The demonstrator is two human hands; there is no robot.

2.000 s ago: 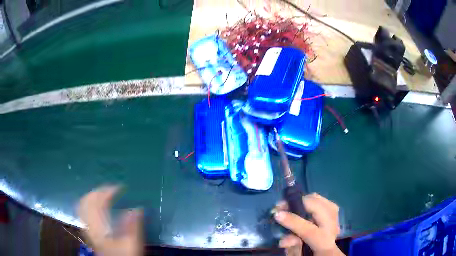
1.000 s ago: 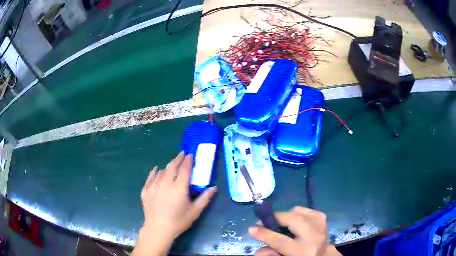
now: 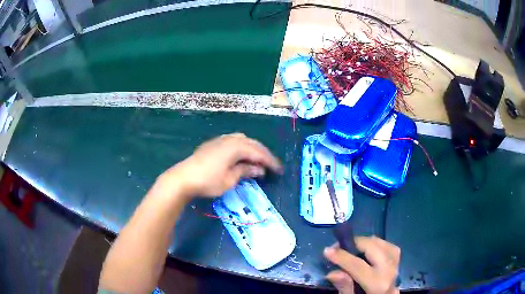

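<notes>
A pale blue-white shell [image 3: 265, 241] lies hollow side up near the bench's front edge, with a thin red lead across it. My left hand [image 3: 230, 163] is blurred over its upper end, fingers bent; whether it grips the shell I cannot tell. My right hand [image 3: 368, 264] holds the soldering iron [image 3: 339, 215] by its dark handle. The iron's tip is over a second open shell [image 3: 311, 195]; contact is unclear. Two glossy deep blue housings [image 3: 362, 112] with white labels are stacked beside it, one partly over the other. Another pale shell [image 3: 305, 86] lies behind.
A red-black pile of leads [image 3: 368, 60] lies on the tan board [image 3: 437, 28]. The black soldering station [image 3: 475, 109] with a red light stands at right, with a black cord behind. A blue crate [image 3: 495, 287] shows at the lower right edge.
The labelled housing under my left hand now shows as an open shell nearer the front edge. My left hand has lifted to its upper end. The view has shifted left.
</notes>
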